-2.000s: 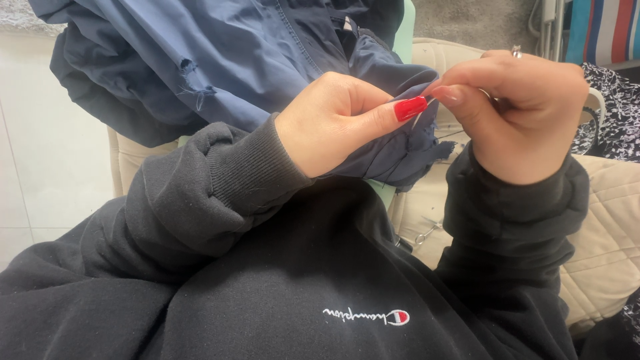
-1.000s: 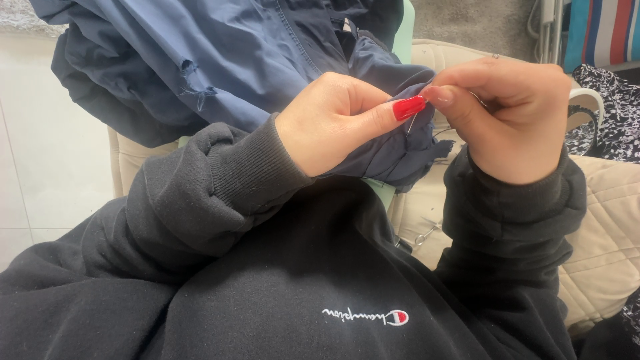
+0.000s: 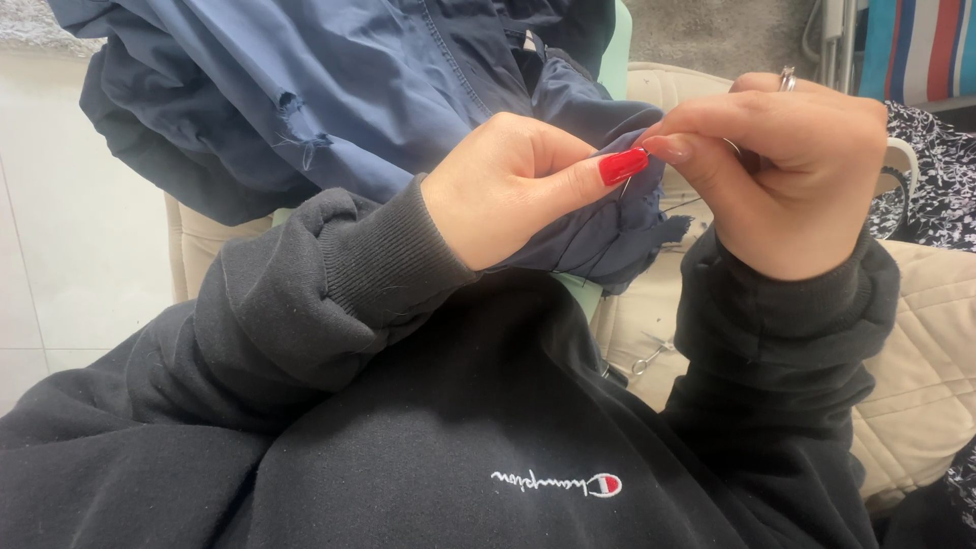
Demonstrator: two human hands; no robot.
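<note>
A torn blue garment (image 3: 366, 91) lies bunched in front of me, with a frayed hole at its left part and ragged edges near my hands. My left hand (image 3: 526, 183), with a red thumbnail, pinches a fold of the cloth. At that thumb's tip, the thumb and forefinger of my right hand (image 3: 770, 160) are pinched together against the cloth edge. A thin, shiny piece, perhaps a sewing needle (image 3: 627, 187), shows just under the red nail. Dark thread (image 3: 682, 203) runs from the cloth toward my right hand. What my right fingertips grip is mostly hidden.
Small metal scissors (image 3: 650, 357) rest on the beige quilted seat cover (image 3: 915, 328), beneath my right wrist. A pale green board or panel (image 3: 616, 53) shows under the garment. At the right are a black-and-white patterned cloth (image 3: 934, 175), a white curved handle (image 3: 903, 160) and a striped fabric (image 3: 926, 46).
My right hand has shifted slightly, and its fingertips now meet at my left thumbnail. The left hand keeps its hold on the cloth with little movement.
</note>
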